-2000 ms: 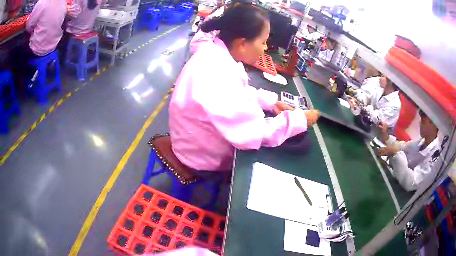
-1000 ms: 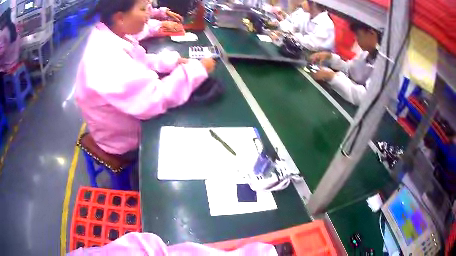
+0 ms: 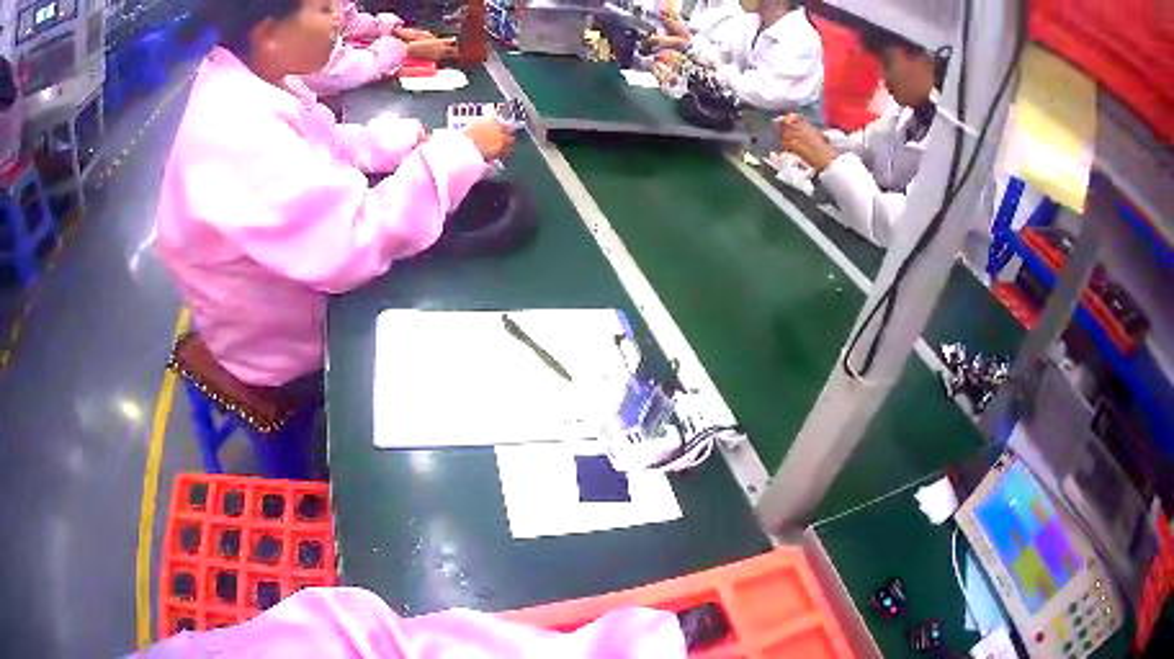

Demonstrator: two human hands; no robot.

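An orange-red compartment tray [image 3: 773, 566] lies across the bench at the bottom, with a dark watch [image 3: 703, 626] in one pocket and bare pockets to its right. My pink sleeve [image 3: 541, 636] lies over the tray's near part. Neither of my hands shows; the sleeve's end is cut off by the bottom edge. A second orange-red tray [image 3: 246, 524] at lower left, beside the bench, holds dark watches in its pockets. Two small watches with coloured icons, an upper one [image 3: 888, 596] and a lower one [image 3: 924, 636], lie on the green surface left of the instrument.
A test instrument [image 3: 1038, 556] stands at lower right behind a grey post [image 3: 888, 322]. Papers [image 3: 476, 373] with a pen [image 3: 536, 348], a dark square pad [image 3: 603, 479] and a cabled fixture [image 3: 644, 409] lie ahead. A person in pink [image 3: 283, 193] sits at left; people in white sit across.
The view has swung right and down, bringing the near tray and the instrument into the picture. Since one second ago, my sleeve has shifted slightly left and the seated person's hand is raised.
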